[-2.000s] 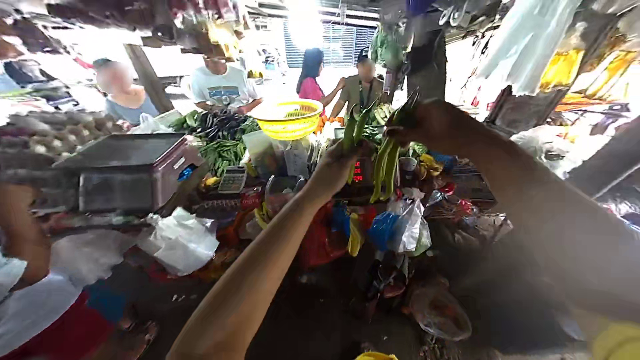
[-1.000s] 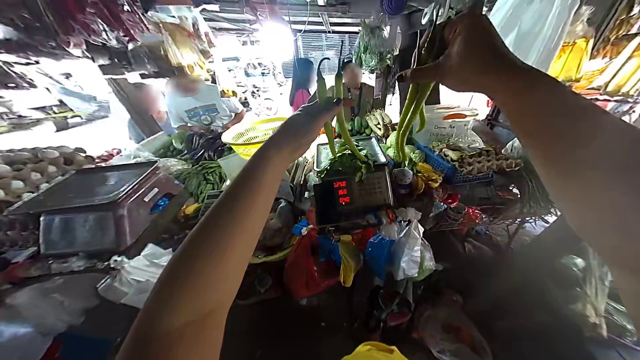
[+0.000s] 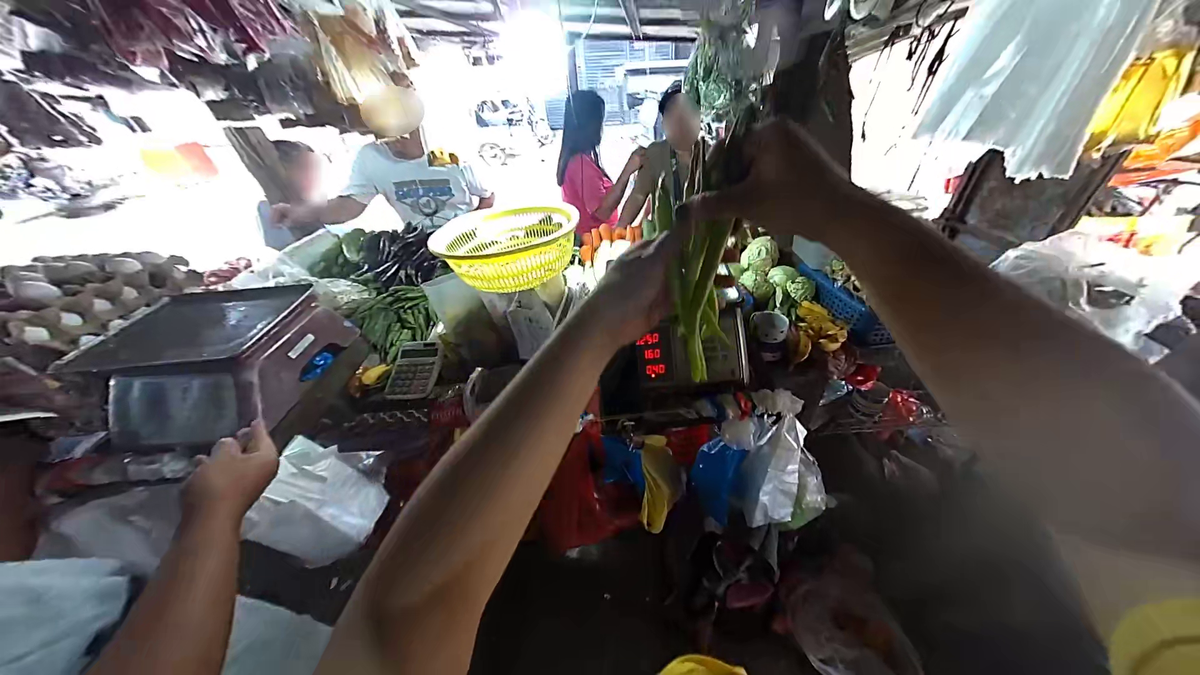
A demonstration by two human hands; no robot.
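Long green vegetables (image 3: pixel 694 300), likely chillies or long beans, hang upright between my raised hands, in front of a digital scale (image 3: pixel 727 352) with a lit red display. My right hand (image 3: pixel 783 178) grips their upper part near the dark post. Alongside, my left hand (image 3: pixel 642 291) is closed around some of the stalks at a lower height; its fingertips are partly hidden. Just left of my left forearm stands a yellow plastic basket (image 3: pixel 506 248). A calculator (image 3: pixel 413 369) lies beneath it to the left.
At left are a second scale (image 3: pixel 197 328) and egg trays (image 3: pixel 89 295). A co-worker's hand (image 3: pixel 230 473) is beside that scale. Blue crate (image 3: pixel 844 300) and cabbages (image 3: pixel 773 277) lie behind the lit scale. Plastic bags (image 3: pixel 783 469) hang below it. Several people stand beyond the stall.
My hands, apart with separate vegetables one second ago, are now close together around one bunch. The greens seen on the lit scale then are now hidden or gone. A co-worker's hand has appeared at lower left.
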